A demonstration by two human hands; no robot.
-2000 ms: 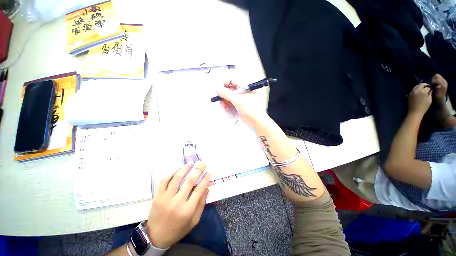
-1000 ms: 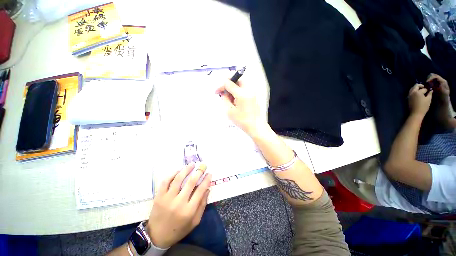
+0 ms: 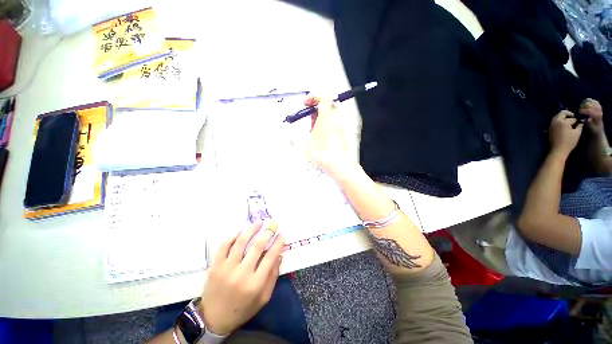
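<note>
My right hand (image 3: 330, 138) holds a slim black pen (image 3: 345, 95) with a pale end, above the large white style sheet (image 3: 268, 154). The pen's dark tip points left. The sheet shows a small garment sketch (image 3: 257, 206) and coloured index tabs along its near edge. My left hand (image 3: 243, 269) rests flat on the sheet's near edge, just below the sketch, and grips nothing. An open record pad (image 3: 158, 225) with handwriting lies left of the sheet, its cover folded back. Overexposure hides most of the sheet's print.
Yellow-orange books (image 3: 129, 40) lie at the back left. A black smartphone (image 3: 51, 159) rests on another yellow book. A black coat (image 3: 416, 101) covers the table right of the sheet. Another person's hands (image 3: 567, 129) work at dark cloth, far right. A red stool (image 3: 463, 259) stands below.
The pen has turned in my right hand from pointing steeply up to lying slantwise across the fingers. My left hand has hardly moved.
</note>
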